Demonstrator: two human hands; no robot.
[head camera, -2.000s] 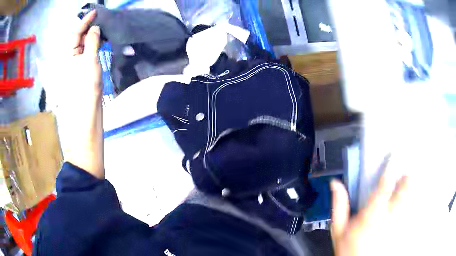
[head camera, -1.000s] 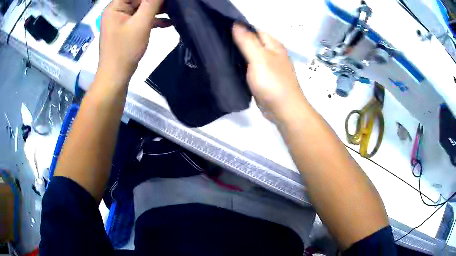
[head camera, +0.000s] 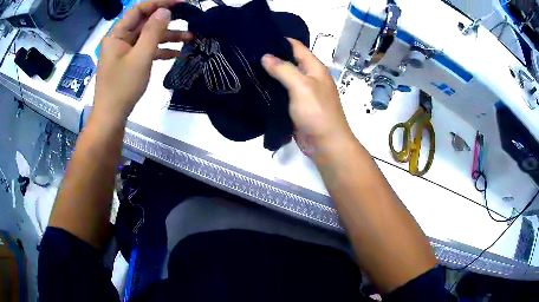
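Note:
A dark navy denim piece (head camera: 254, 35) with a white bow outline and white stitch lines is held over the white sewing table (head camera: 236, 154). My left hand (head camera: 135, 53) pinches its upper left edge. My right hand (head camera: 307, 88) grips its right side, thumb on top. More dark denim with a rounded lower edge (head camera: 236, 124) lies beneath, near the table's front edge. The fabric is bunched, so its full shape and the number of layers are hidden.
A white sewing machine (head camera: 431, 47) stands to the right. Yellow-handled shears (head camera: 415, 141) and pink snips (head camera: 476, 159) on a black cord lie below it. A printed ruler edge (head camera: 236, 177) runs along the table front. A blue basket (head camera: 139, 265) is beside the lap.
The denim has been turned and spread, so the bow outline now shows. The greyer face seen before is hidden. Both hands stay on the fabric. The view has shifted slightly.

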